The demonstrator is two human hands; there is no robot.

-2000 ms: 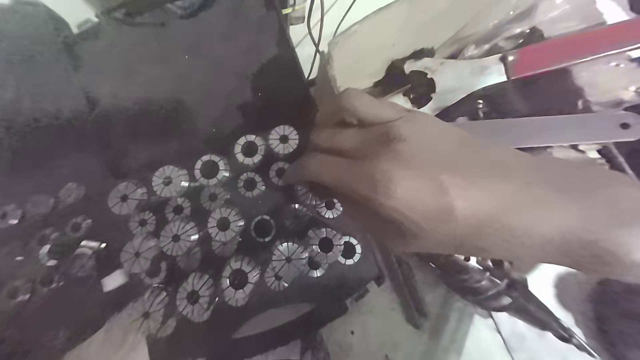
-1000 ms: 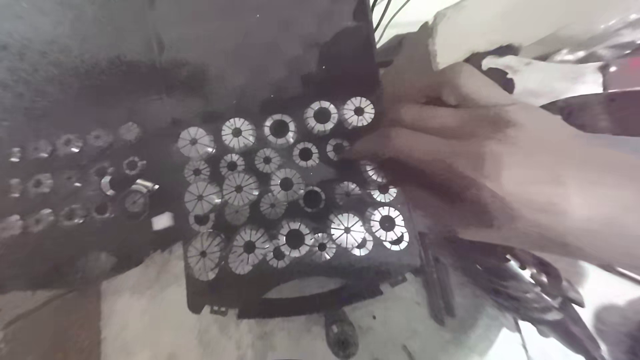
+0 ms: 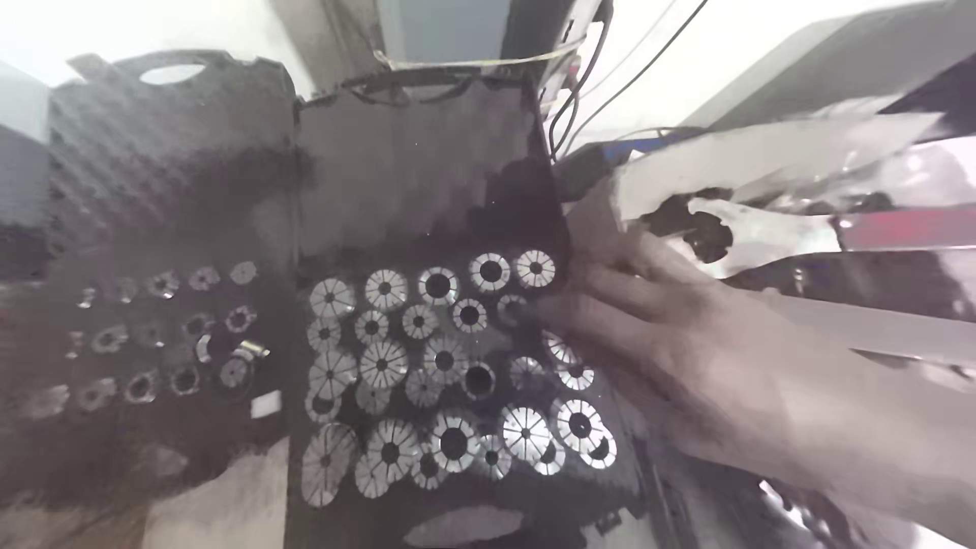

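Rows of round slotted metal collets (image 3: 383,364) of differing bore sit in an open black plastic case (image 3: 473,503). My right hand (image 3: 671,328) reaches in from the right over the case's right edge. Its index fingertip touches or nearly touches a small collet (image 3: 512,309) in the second row from the back, and the hand covers part of that row and the one below. Whether anything is between the fingers is hidden. A second open dark case (image 3: 38,320) stands to the left with smaller collets (image 3: 141,386) in rows. My left hand is out of view.
The raised lids (image 3: 419,175) of both cases stand behind. Black cables (image 3: 595,76) hang past the right lid. To the right lie a metal wrench (image 3: 762,229), a tool with a red handle (image 3: 907,229) and a flat metal bar (image 3: 816,324). A small white block (image 3: 266,404) lies in the left case.
The view has shifted, showing both lids' top edges. My right hand stays at the right side of the collet case, its fingertip by the same small collet as before.
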